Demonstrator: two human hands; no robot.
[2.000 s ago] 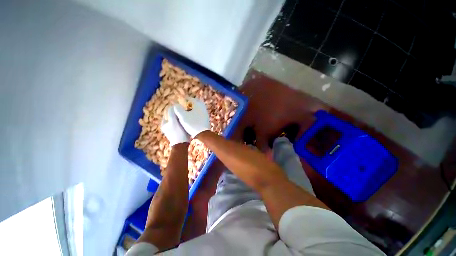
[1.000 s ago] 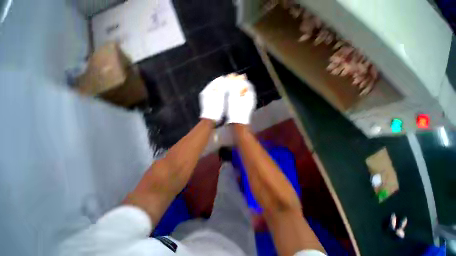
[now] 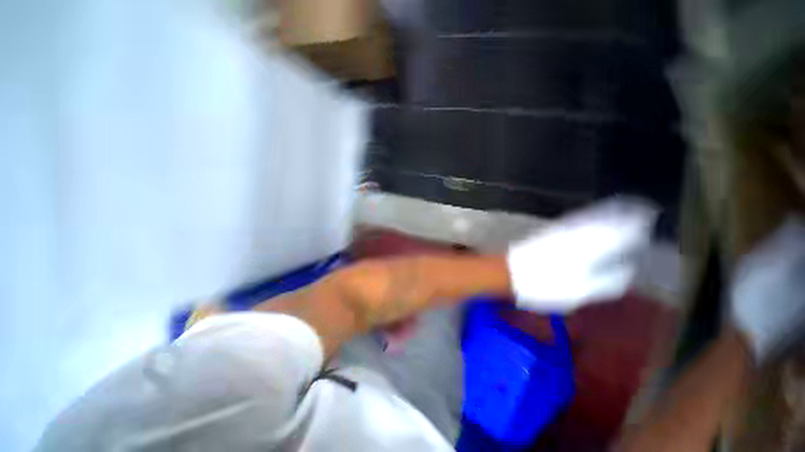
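Observation:
The frame is strongly blurred. My left hand [image 3: 583, 254], in a white glove, is stretched out to the right over the floor, short of the bench edge. I cannot tell whether it holds anything. My right hand [image 3: 777, 282], also in a white glove, is at the far right rim, partly cut off and smeared. Its fingers and anything in them do not show clearly. No flesh-coloured piece can be made out in either hand.
A blue plastic stool [image 3: 512, 375] stands on the red floor below my left hand. A blue bin [image 3: 265, 287] is partly hidden behind my left arm by the pale wall [image 3: 176, 159]. A cardboard box [image 3: 340, 40] is at the top. Black tiles [image 3: 530, 115] lie ahead.
My hands were cupped together over the bin with flesh-coloured pieces, then lifted away. Now they are apart and further right. The view has swung, and the heating box no longer shows clearly.

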